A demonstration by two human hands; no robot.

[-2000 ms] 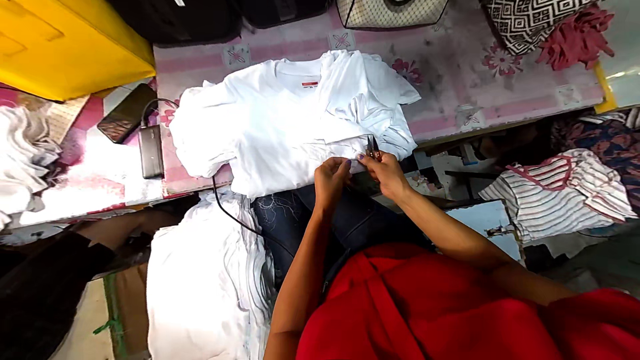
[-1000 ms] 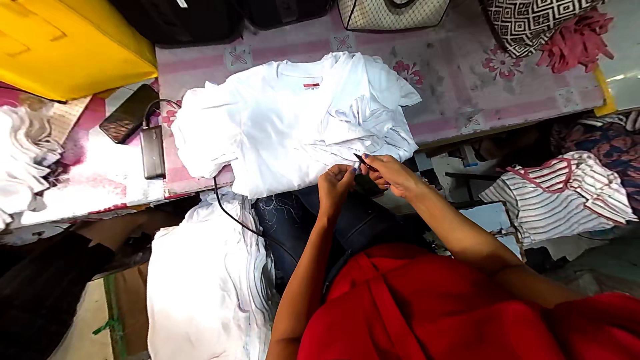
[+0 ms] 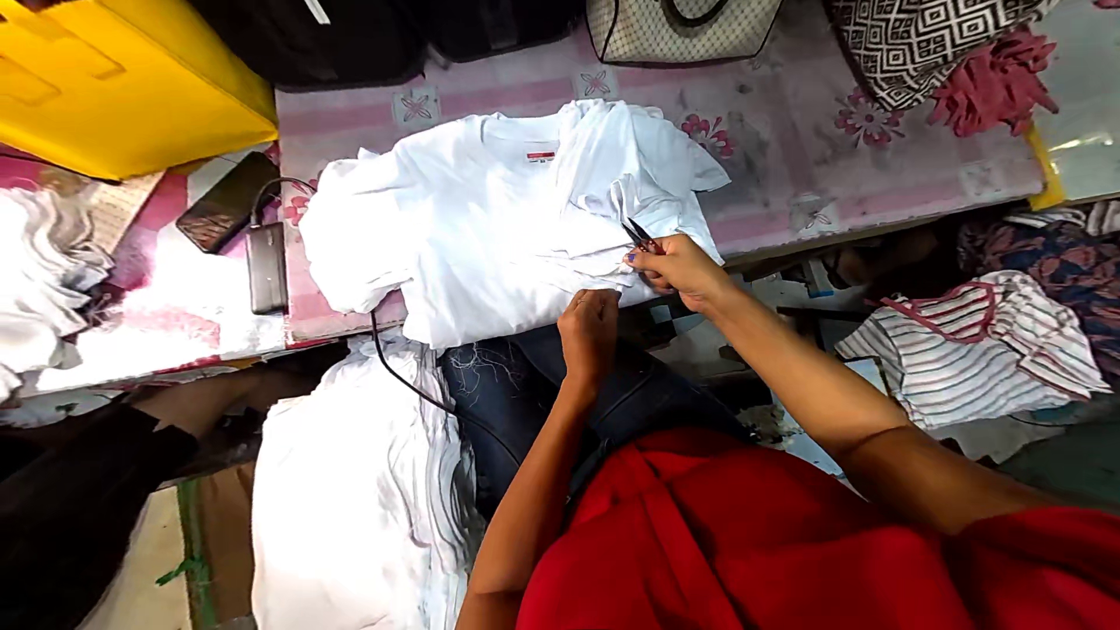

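Note:
White T-shirts (image 3: 490,236) lie in a loose pile on the covered table, the top one with a small red label inside its neckline. My left hand (image 3: 590,328) pinches the fabric at the pile's near edge, its fingers curled together. Just right of it, my right hand (image 3: 678,271) is closed around small thread snips (image 3: 643,236) with dark pointed blades, which point up and left over the shirt. The blades' tips are slightly apart. The palm hides most of the handle.
A tall stack of white garments (image 3: 350,490) stands at lower left. A phone (image 3: 229,203) and a power bank (image 3: 267,269) with a cable lie left of the shirts. Bags, including a yellow one (image 3: 131,87), line the back. Striped garments (image 3: 971,350) lie at right, below table level.
My right hand has moved up and over the shirt with the snips, whose blades show more plainly. The fabric at the shirts' right side has shifted and bunched differently.

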